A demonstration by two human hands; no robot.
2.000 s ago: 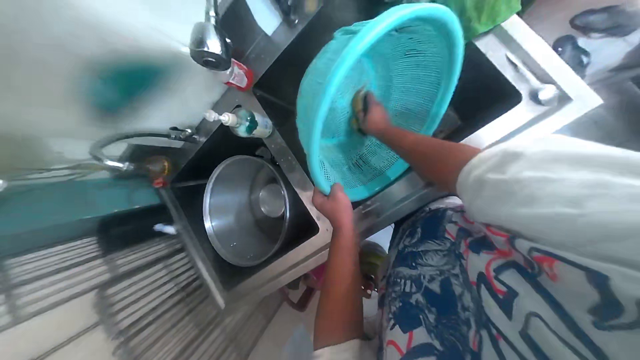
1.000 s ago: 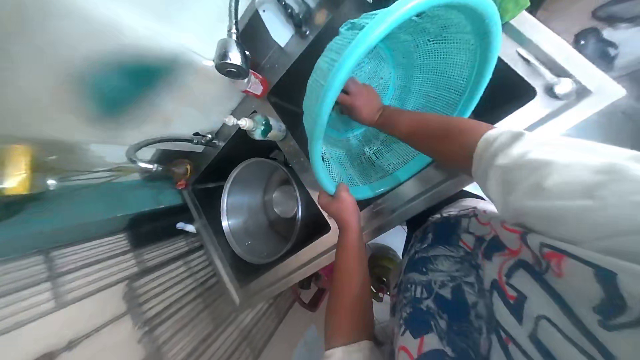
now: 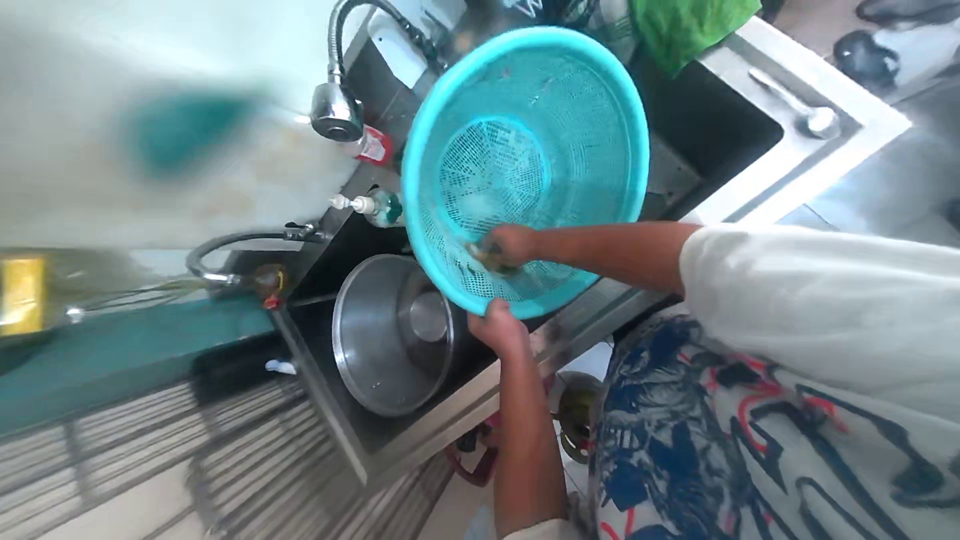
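Observation:
A large turquoise plastic basket (image 3: 600,172) with mesh walls is tilted over the sink, its open mouth toward me. My left hand (image 3: 501,328) grips the basket's near rim. Inside the basket, my right hand (image 3: 514,247) holds a yellowish-brown scrubbing sponge (image 3: 491,259) against the mesh wall near the bottom; the fingers partly hide it. In the sink basin beside the basket sits a big metal pot (image 3: 375,352), leaning, its inside visible. Above the basket's left side hangs a chrome faucet head (image 3: 337,112).
A pump soap bottle (image 3: 384,208) and a red-and-white container (image 3: 374,145) stand between the basins. A second curved faucet (image 3: 225,244) is at the left. A green cloth (image 3: 686,26) hangs at the top. A ladle (image 3: 795,105) lies on the right counter edge. A wire rack (image 3: 247,457) is at lower left.
My right hand has moved from the upper part of the basket's inside down toward the rim near my left hand. The basket is turned so that its mouth faces me more. My left hand stays on the rim.

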